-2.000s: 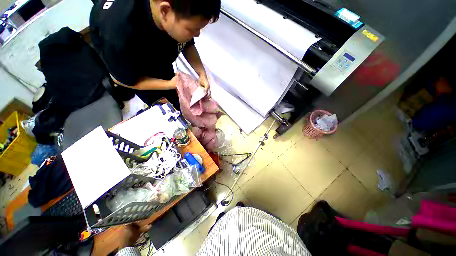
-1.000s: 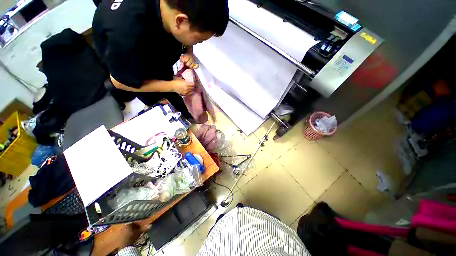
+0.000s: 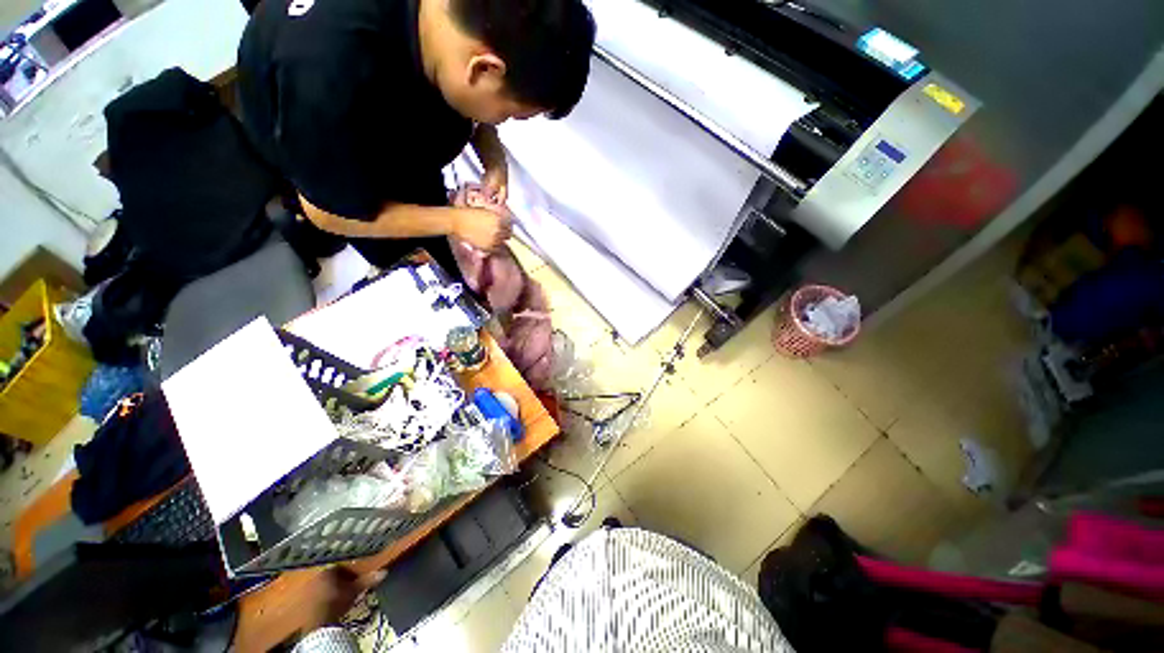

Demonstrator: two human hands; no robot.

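My left hand [image 3: 329, 597] is dark and blurred at the bottom left, by the desk's near edge below the black basket; its fingers cannot be made out. A striped cuff shows below it. My right hand is not in view. A person in a black top [image 3: 345, 115] bends over a dusty pink garment [image 3: 495, 278] between the desk and the plotter. Both of that person's hands hold its upper part, and its lower part hangs down to the floor by the desk corner.
The plotter [image 3: 881, 160] stands at the upper right with white paper [image 3: 638, 179] hanging below. A pink waste basket [image 3: 817, 319] is beside it. The orange-brown desk [image 3: 526, 406] bears a black basket [image 3: 370, 529] of cables and bags. A thin black frame [image 3: 606, 411] lies on the tiles.
The other person's head has moved slightly right and lower. Their hands have shifted on the pink garment, which first hung open and now is bunched between them. My left hand has not visibly moved.
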